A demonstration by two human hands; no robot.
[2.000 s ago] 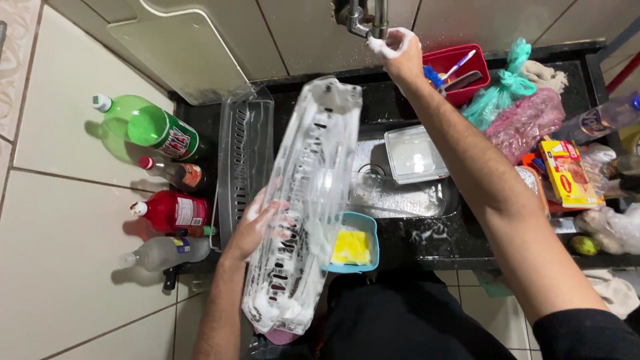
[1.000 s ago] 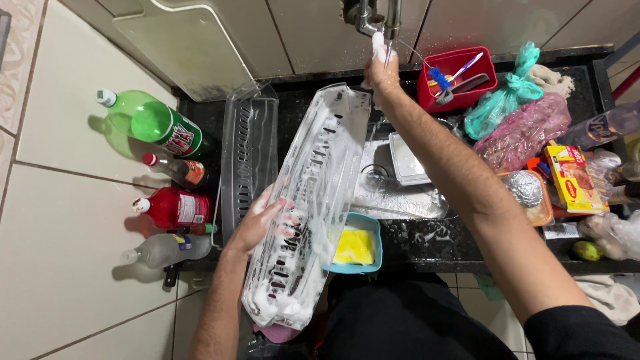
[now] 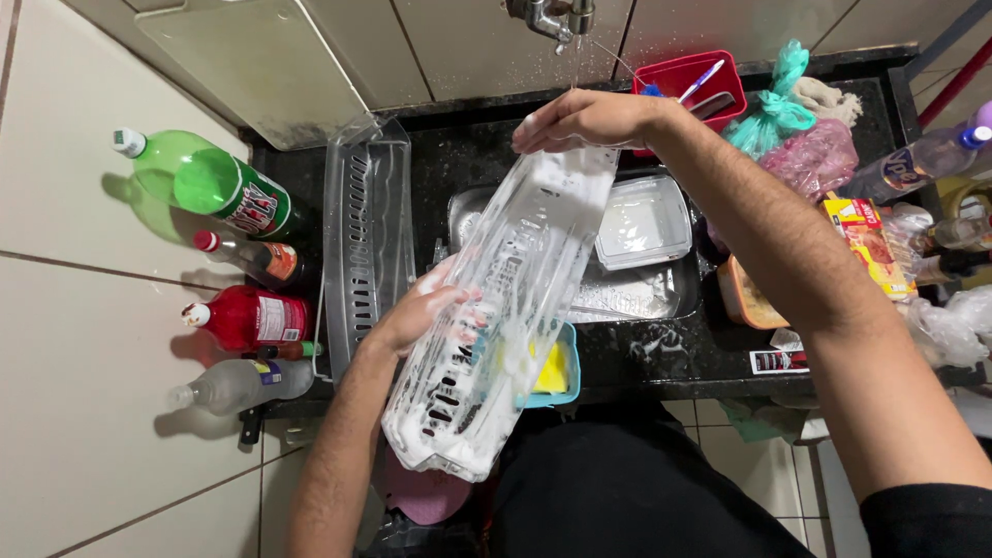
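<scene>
A long clear plastic slotted tray (image 3: 504, 287), covered in suds, slants over the metal sink. My left hand (image 3: 426, 306) holds its left side near the middle, the fingers partly seen through the plastic. My right hand (image 3: 581, 120) is at the tray's upper end, under the metal faucet (image 3: 573, 15), with water running onto it; whether it grips the tray I cannot tell. A clear rectangular container (image 3: 643, 221) sits in the sink (image 3: 686, 291). Below the tray, a blue tub (image 3: 570, 364) holds a yellow sponge (image 3: 552, 370).
Another slotted plastic tray (image 3: 368, 256) lies at left, beside a green bottle (image 3: 209, 182) and a red bottle (image 3: 260, 318). A white board (image 3: 248, 70) leans on the wall. At right are a red bin (image 3: 728, 74), plastic bags (image 3: 814, 159) and an orange-rimmed container (image 3: 732, 291).
My right hand has come down from the faucet to the tray's upper end. Water now falls visibly from the faucet. The left hand keeps its hold on the tray.
</scene>
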